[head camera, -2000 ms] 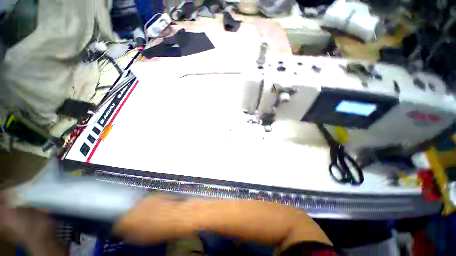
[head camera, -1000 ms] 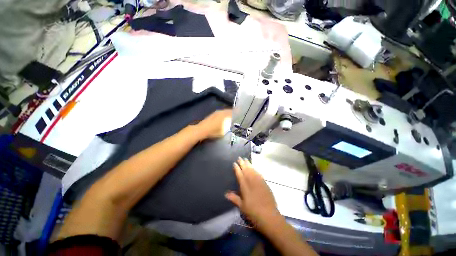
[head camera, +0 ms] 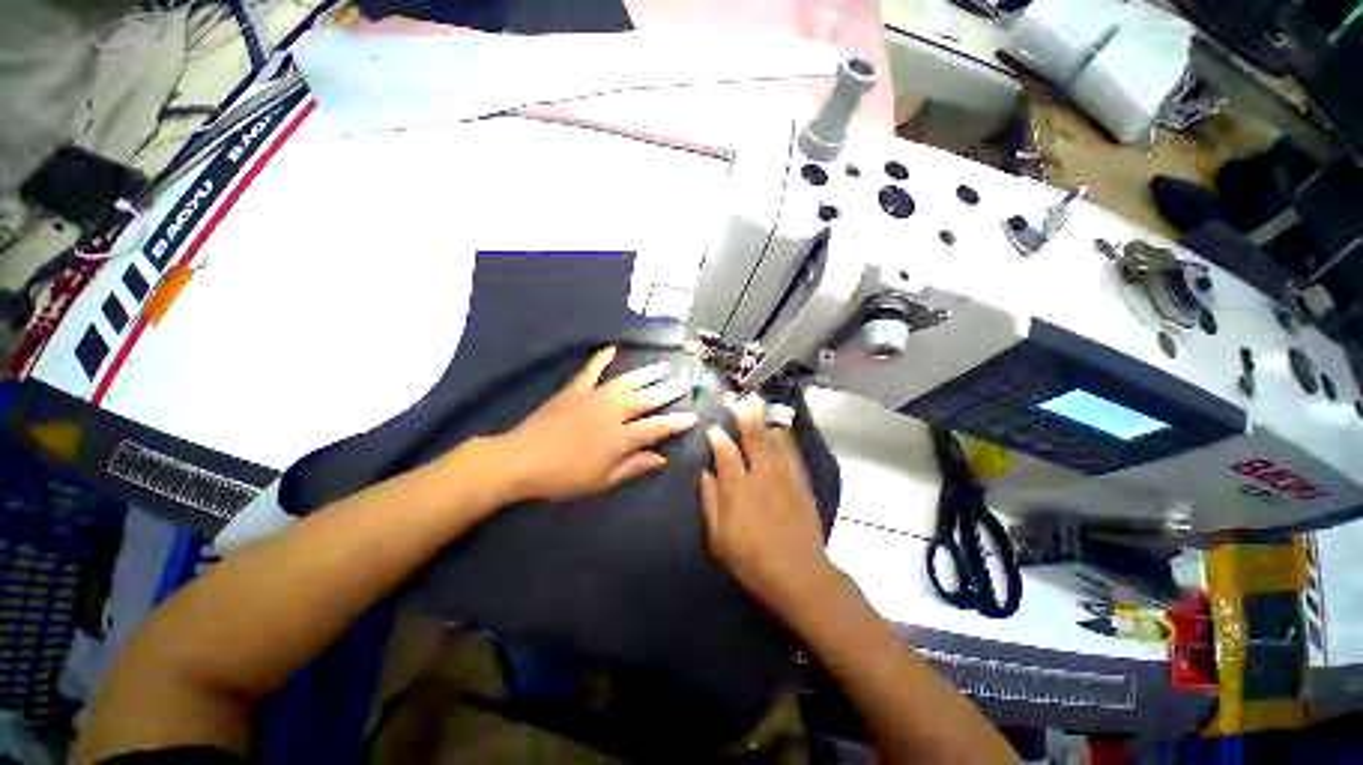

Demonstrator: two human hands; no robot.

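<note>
A dark fabric panel (head camera: 583, 546) lies on the white sewing machine table and hangs over its front edge. Its far part reaches behind the needle area. My left hand (head camera: 591, 426) lies flat on the panel, fingers spread, just left of the presser foot (head camera: 725, 359). My right hand (head camera: 765, 501) rests on the panel in front of the presser foot, fingertips close to it. Neither hand grips the cloth visibly. The white sewing machine (head camera: 1031, 314) has a lit screen. The needle tip is too small to tell.
Black-handled scissors (head camera: 975, 553) lie right of the needle. Yellow-handled snips (head camera: 1124, 620) lie beside a red item (head camera: 1191, 643). A yellow-edged packet (head camera: 1259, 628) is at the far right. A pale sheet (head camera: 449, 78) lies behind. A ruler strip (head camera: 1031, 680) runs along the front edge.
The dark panel came onto the table after the first frame. Since the second, its folded strip lies flatter, my left hand has turned flat, and my right hand has moved closer to the presser foot.
</note>
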